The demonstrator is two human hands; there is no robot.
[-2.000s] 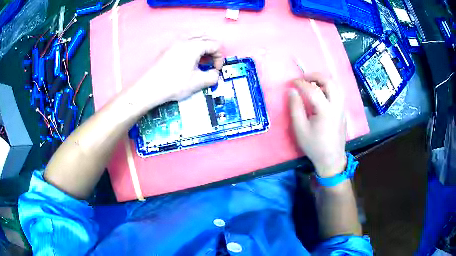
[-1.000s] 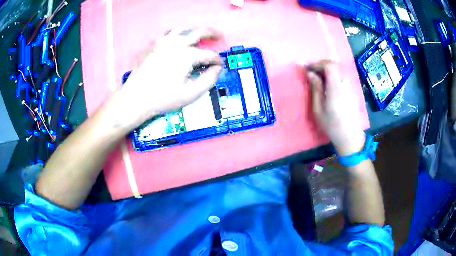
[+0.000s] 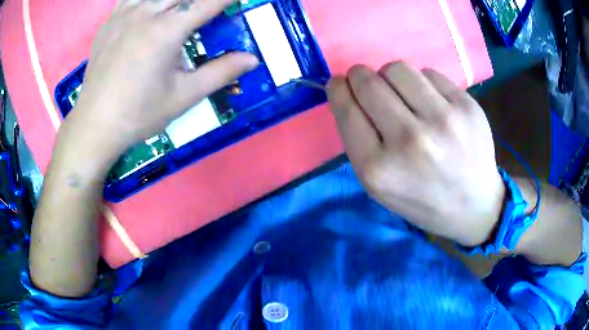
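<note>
The blue front housing (image 3: 223,126) lies open side up and slanted on the pink-red mat (image 3: 258,167). A white pad (image 3: 274,45) is at its right end, and part of the green main circuit board (image 3: 137,160) shows at its left end. My left hand (image 3: 145,71) lies over the housing with fingers spread and covers much of its middle; its thumb points to the right. My right hand (image 3: 413,142) is closed at the housing's right edge on thin tweezers (image 3: 311,83), whose tip reaches the lower end of the white pad.
Cream tape strips (image 3: 40,71) cross the mat. Part of another blue unit (image 3: 508,19) shows at the top right. Dark and blue parts with thin wires (image 3: 10,187) are at the left edge. A blue band circles my right wrist.
The view has moved closer to the housing. My right hand has come in from the right to the housing's edge. My left hand has spread over the housing's middle.
</note>
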